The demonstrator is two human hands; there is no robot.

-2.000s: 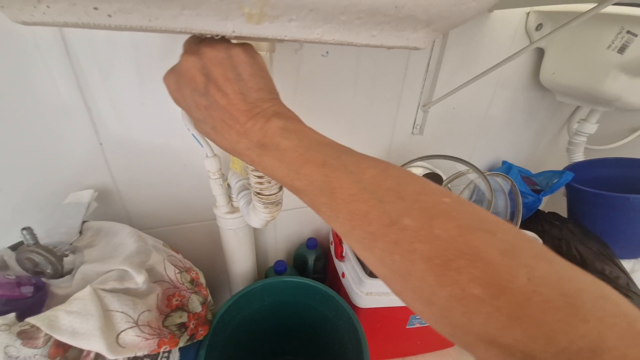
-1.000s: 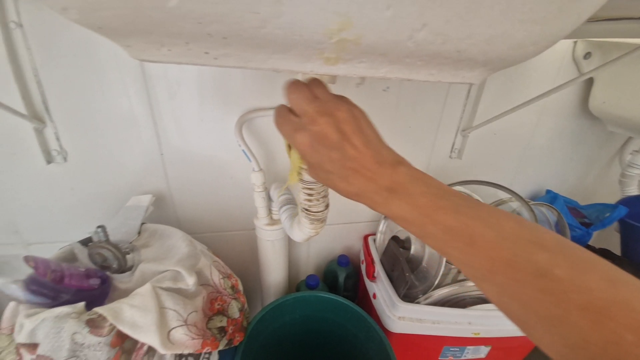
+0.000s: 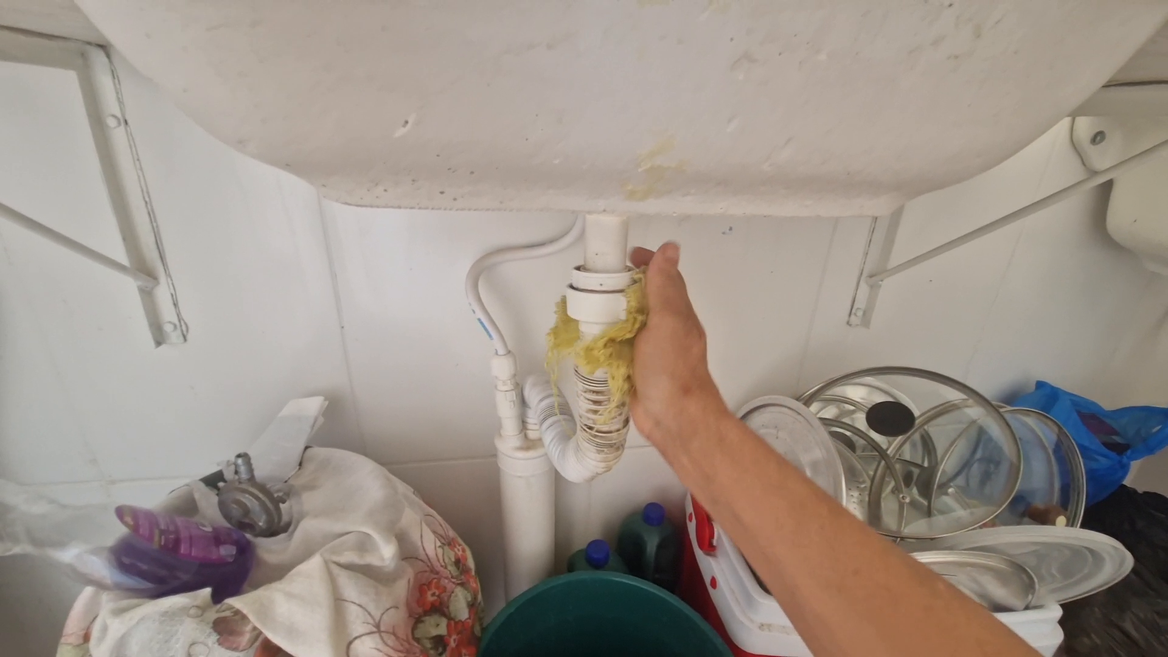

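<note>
My right hand (image 3: 671,342) comes in from the lower right and presses a ragged yellow fibrous cloth or mesh (image 3: 607,342) against the right side of a white drain pipe, just below its collar nut (image 3: 598,294). Strands of the yellow material wrap around the front of the pipe and hang to its left. The short pipe (image 3: 606,242) rises to the underside of a white sink basin (image 3: 593,119). Under my hand, a ribbed flexible drain hose (image 3: 598,424), with brownish grime between its rings, bends into a U towards a vertical pipe (image 3: 527,520). My left hand is not in view.
A thin white hose (image 3: 479,292) curves left of the drain. Below are a green bucket (image 3: 602,607), bottles with blue caps (image 3: 650,543) and a red and white cooler (image 3: 748,620) holding glass lids (image 3: 912,456). Floral cloth (image 3: 365,547) lies left; metal brackets (image 3: 132,201) flank the basin.
My right hand, close under the basin in the earlier frames, is now lower, on the right side of the collar nut. More of the yellow material shows. The view has shifted.
</note>
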